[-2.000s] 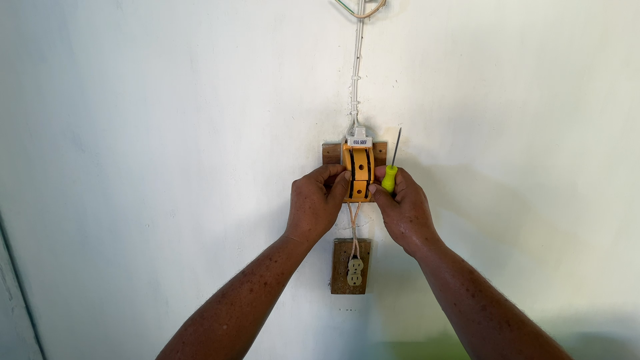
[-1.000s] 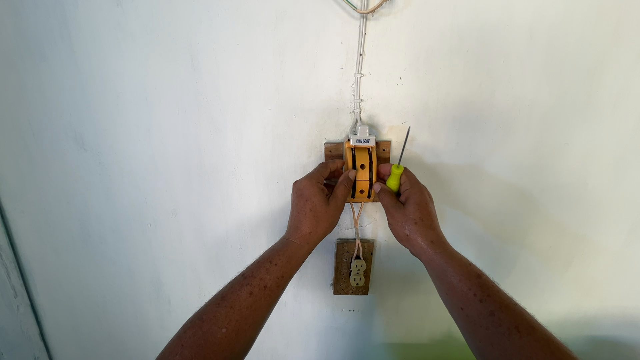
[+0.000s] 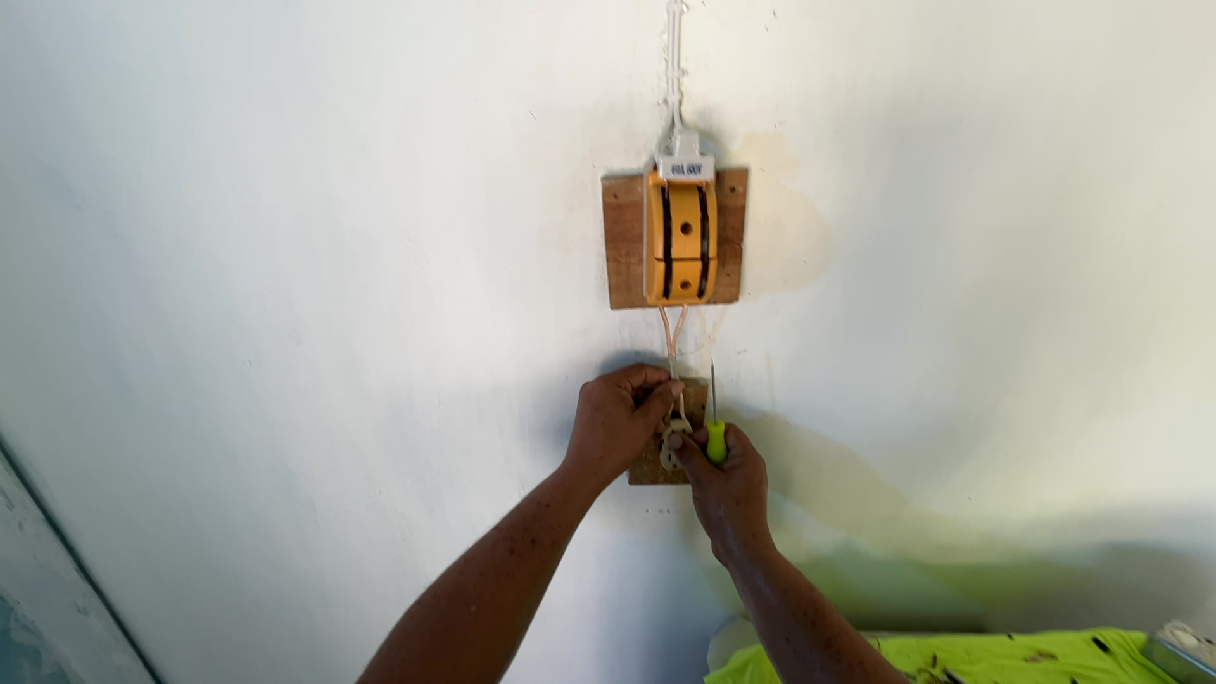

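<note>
A yellow knife switch (image 3: 685,233) with a white top is mounted on a brown wooden board (image 3: 623,242) on the wall. Two wires (image 3: 674,332) run from its lower end to a pale electrical outlet (image 3: 670,458) on a smaller wooden board (image 3: 655,470). My left hand (image 3: 616,418) pinches the wire just above the outlet between thumb and fingertips. My right hand (image 3: 730,480) keeps a screwdriver with a yellow-green handle (image 3: 716,442), shaft upward, in its fingers, while the thumb touches the outlet. The fingers partly hide the outlet.
White cables (image 3: 674,57) run up the pale wall above the switch. Bright yellow-green cloth (image 3: 1026,657) with small dark bits on it lies at the lower right, beside a metal-edged box or tray (image 3: 1183,654). A dark edge line crosses the wall at the lower left.
Both hands have moved down from the knife switch to the outlet, the screwdriver still in the right hand. The view has shifted lower, bringing the cloth into sight.
</note>
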